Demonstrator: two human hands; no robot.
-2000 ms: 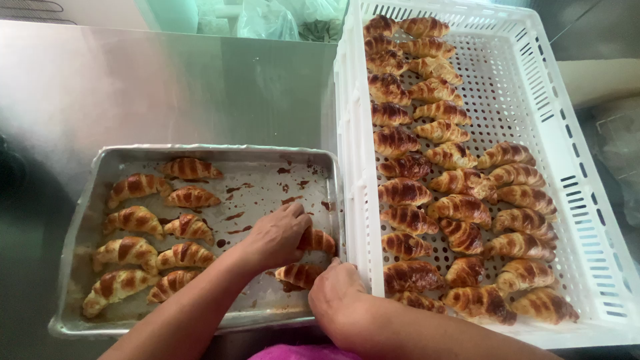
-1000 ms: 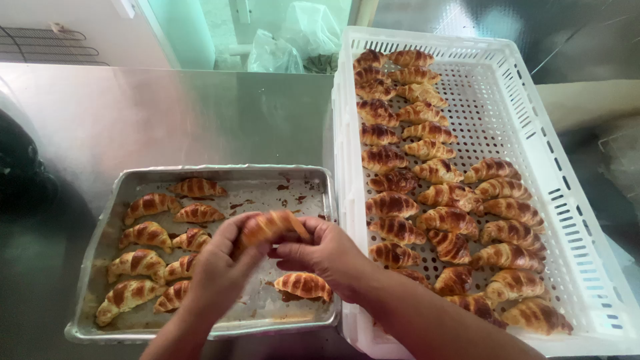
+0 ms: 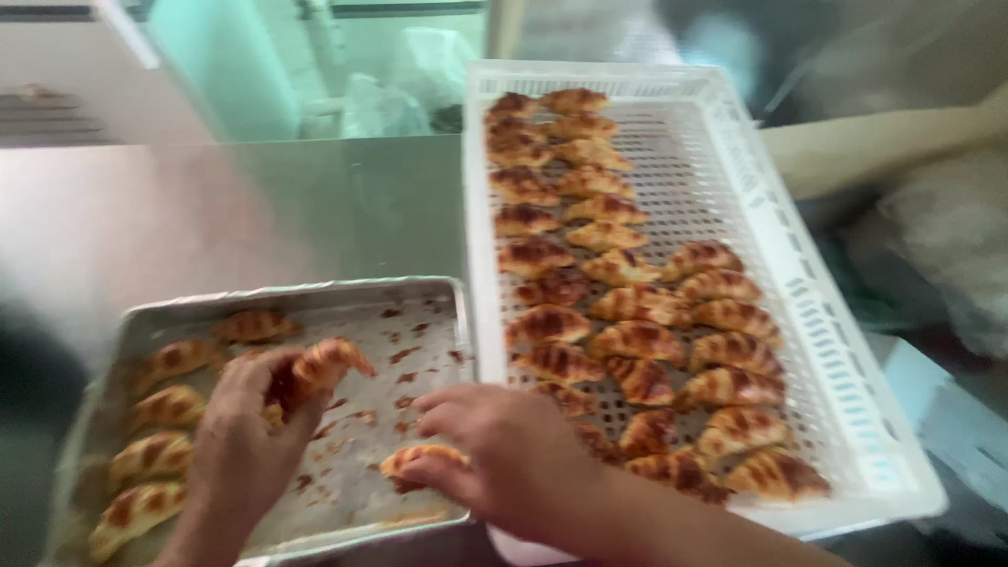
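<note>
My left hand (image 3: 256,433) holds a browned croissant (image 3: 327,366) above the metal baking tray (image 3: 295,291), its fingers curled round one end. Over the tray's right side, my right hand (image 3: 504,453) has its fingers spread, with the thumb over another croissant (image 3: 425,461) lying in the tray; whether it grips that one is not clear. More croissants (image 3: 157,457) lie down the tray's left side, partly behind my left hand. To the right is a white perforated plastic crate (image 3: 827,315) with rows of croissants (image 3: 638,342) in it.
Both containers stand on a shiny metal table (image 3: 354,213), the crate close against the tray's right edge. Dark crumbs or stains mark the tray floor. Clear plastic bags (image 3: 386,102) are beyond the table's far edge, and a cloudy plastic bag (image 3: 953,236) is at the right.
One second ago both hands were together around a croissant over the tray. Now they are apart: the left hand holds a croissant, and the right is down by the one at the tray's right side.
</note>
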